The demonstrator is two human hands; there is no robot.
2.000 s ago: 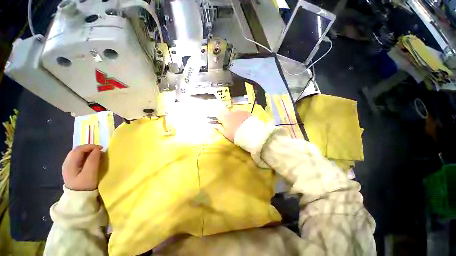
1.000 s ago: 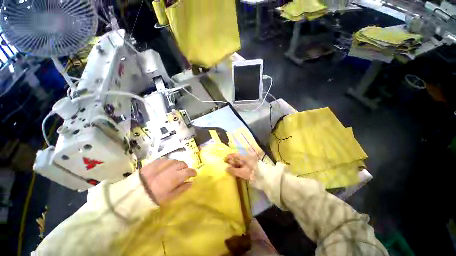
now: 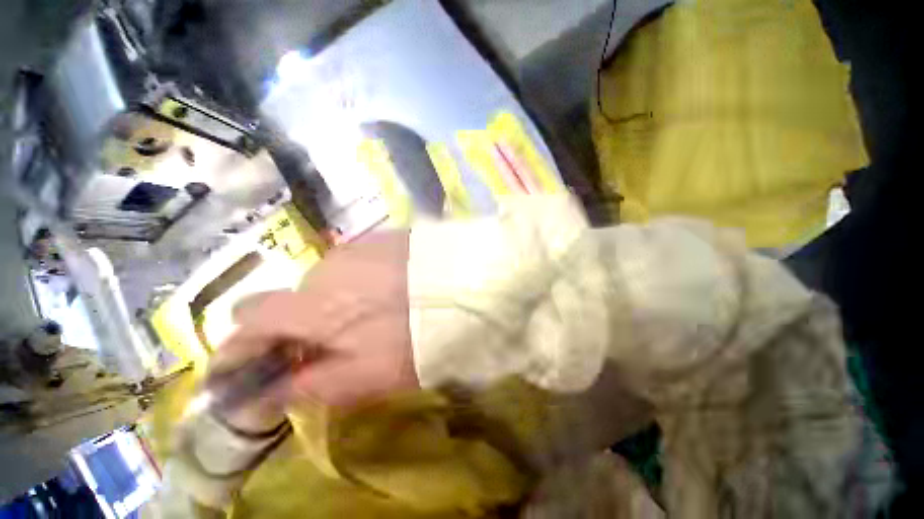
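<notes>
The yellow bag body (image 3: 375,456) lies bunched at the lower middle, its inside partly showing. My right hand (image 3: 355,314) is large and blurred over it, closed around a small dark thing with a touch of red that looks like the thread snips (image 3: 274,372). My left hand (image 3: 238,380) is beside and partly behind the right hand, its sleeve at the lower left; its grip is hidden. The yellow template (image 3: 289,231), with black writing and a slotted opening, lies just beyond the hands.
Metal machine clamp parts (image 3: 142,198) stand at the left. The pale blue-white work plate (image 3: 405,61) with yellow and pink tape (image 3: 507,157) is behind the right wrist. Stacked yellow panels (image 3: 740,122) lie at the upper right, a black cord at their left edge.
The view has moved much closer. My right hand has crossed left over the template's near edge and now holds a small dark thing. The bag body is more bunched up.
</notes>
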